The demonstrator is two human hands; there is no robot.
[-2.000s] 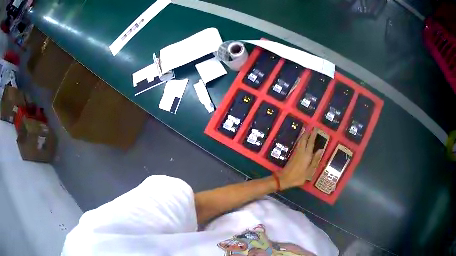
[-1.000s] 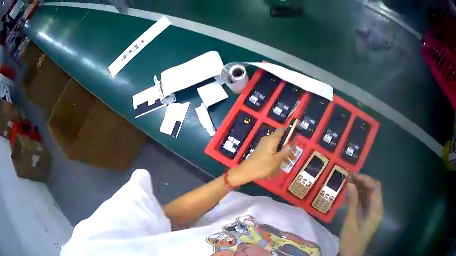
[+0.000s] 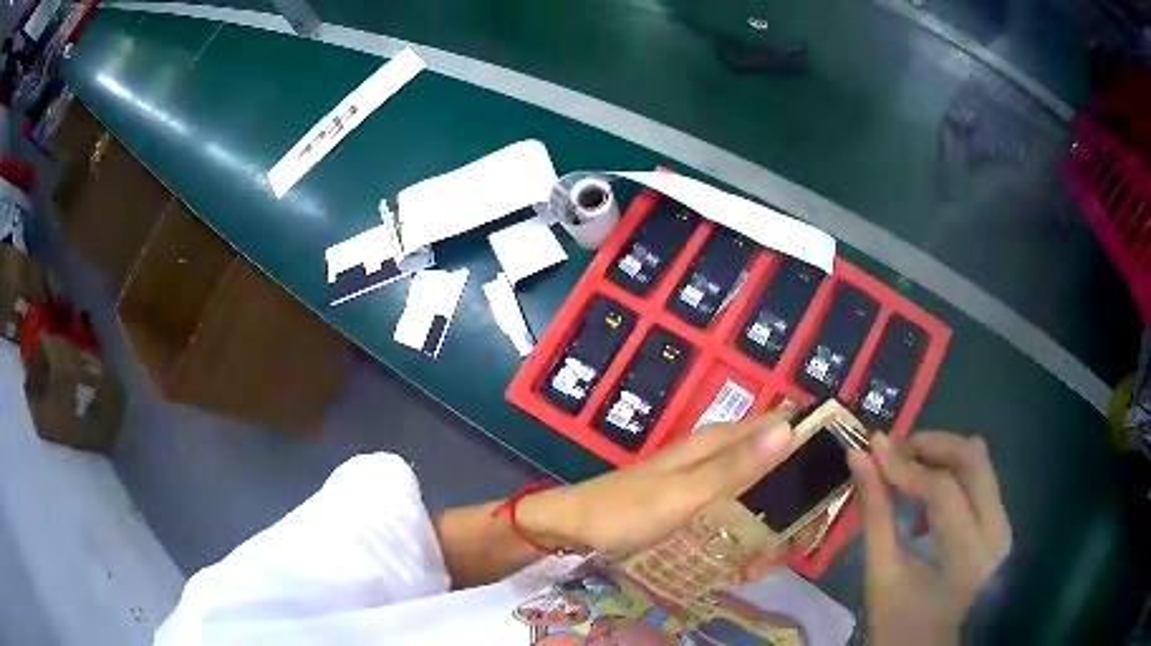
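My left hand, with a red string at the wrist, holds a gold keypad phone face up and tilted above the near edge of the red tray. Its dark screen end points away and right. My right hand is at the phone's screen end, with fingertips pinched around a thin silvery tool that looks like tweezers; its far part is hidden by the fingers. A white barcode label lies in a near-row tray pocket. Black phone backs lie in other pockets. Another phone is partly hidden under my hands.
A label roll stands beyond the tray's left corner, its strip running along the far edge. White sheets and a marked paper strip lie left on the green bench. Cardboard boxes are at left, a pink-red basket at right.
My left hand has lifted a phone out of its near-row pocket, turned it gold face up and brought it right. My right hand has come into view and met the phone's screen end.
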